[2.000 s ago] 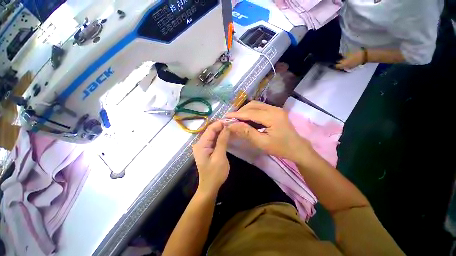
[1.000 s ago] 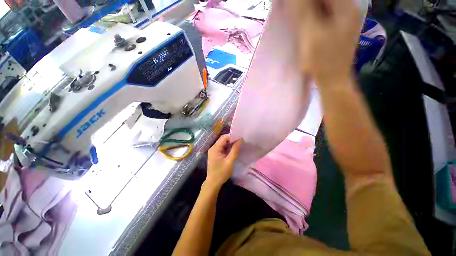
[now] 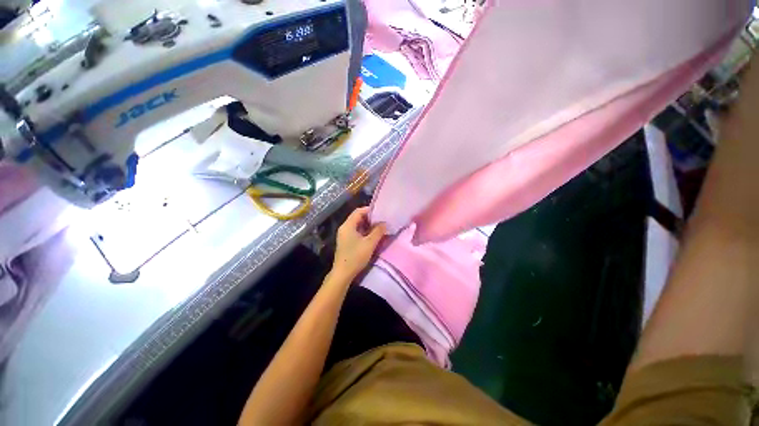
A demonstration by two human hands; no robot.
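A large light pink cut panel (image 3: 516, 91) is stretched up and to the right, pale face showing and a pinker layer along its lower edge. My left hand (image 3: 358, 241) pinches its lower left corner just off the table's front edge. My right forearm rises at the right edge; my right hand is out of the picture or cut off, so its grip cannot be seen. The stack of pink cut pieces (image 3: 445, 283) lies beside my lap, below the panel. The white JACK sewing machine (image 3: 200, 79) stands at the left.
Scissors with green and yellow loops (image 3: 283, 191) lie on the white table near the ruler edge (image 3: 241, 266). Pink folds (image 3: 25, 241) lie at the far left. An orange-handled tool (image 3: 355, 93) stands by the machine. The dark green floor (image 3: 549, 291) is at right.
The panel has been raised and spread wide to the upper right, after both hands were together near the table edge. My right arm has moved out to the right. My left hand keeps its pinch.
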